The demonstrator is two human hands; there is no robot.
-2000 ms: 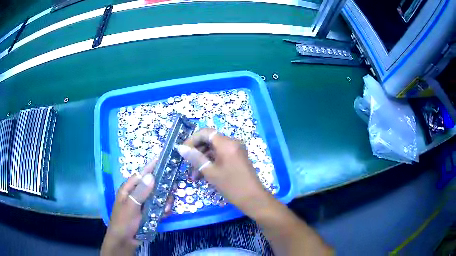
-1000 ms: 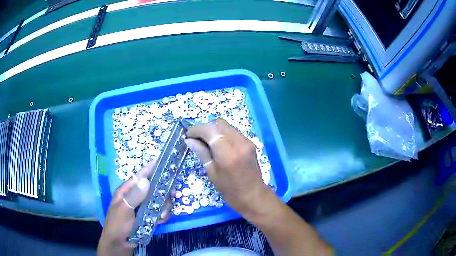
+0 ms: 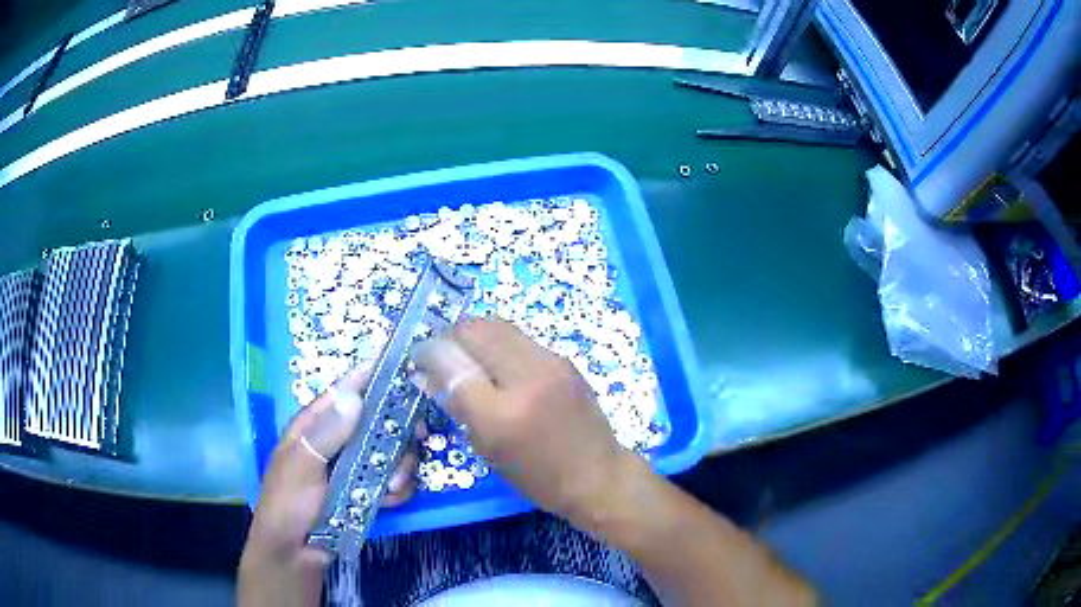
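Observation:
A silver-grey channel strip (image 3: 377, 429) is held tilted over the blue tray (image 3: 254, 311), its far end pointing up and slightly right. Small round fittings sit in a row along its lower part. My left hand (image 3: 311, 457) grips the strip's lower half from the left, fingertips showing on its right side. My right hand (image 3: 522, 397) is over the strip's upper middle, fingers bent down to it; whether it pinches a fitting is hidden by the fingers. Loose silver-white fittings (image 3: 599, 344) lie in a heap in the tray.
Filled strips (image 3: 81, 344) stand side by side at left. A strip (image 3: 806, 113) lies between dark rails by the machine (image 3: 936, 131) at right. A clear plastic bag (image 3: 931, 285) lies below it. Small rings (image 3: 712, 168) lie on the green bench. Dark strips (image 3: 249, 50) cross the white lines.
My right hand has moved down the strip from its upper end toward the middle. My left hand still holds the strip. The parallel strip by the machine has slid right relative to its rails.

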